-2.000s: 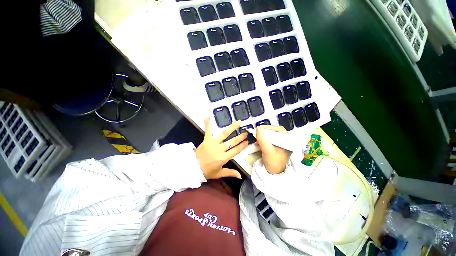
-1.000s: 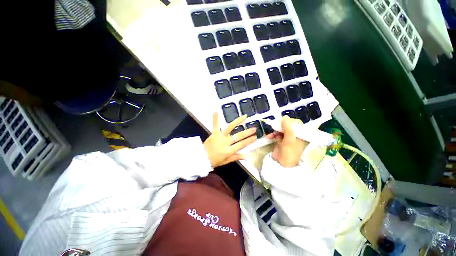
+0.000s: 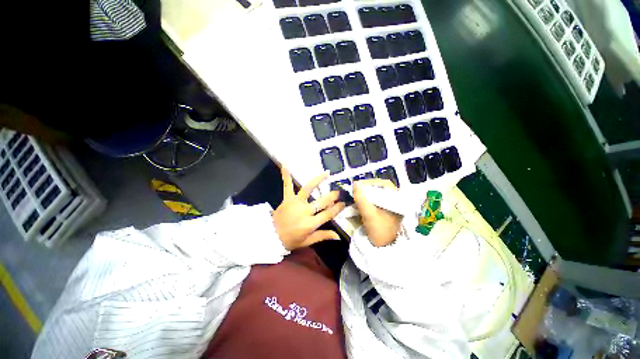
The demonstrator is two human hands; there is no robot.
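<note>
A white blister tray (image 3: 380, 93) holds two columns of glossy black housings (image 3: 355, 152) in groups of three. My left hand (image 3: 302, 214) lies over the tray's near left corner, fingers spread, fingertips by the nearest row's left housing. Whether it pinches anything cannot be told. My right hand (image 3: 379, 219) is shut on a white dispensing pen (image 3: 384, 197), lying slanted over the tray's near edge. Its tip is near the nearest row, between my hands, and is hard to make out. A green and yellow fitting (image 3: 429, 212) is at the pen's rear.
A dark green conveyor (image 3: 519, 119) runs at the right, with a white tray of silvery parts (image 3: 567, 42) beyond. Stacked trays (image 3: 35, 184) stand on the floor at left near a stool (image 3: 133, 144). A cardboard box with clear bags (image 3: 586, 319) is at lower right. A person's striped sleeve shows top left.
My right hand and the pen have moved left and are nearer to my left hand. The fitting has moved left with them. The tray appears shifted slightly right in view.
</note>
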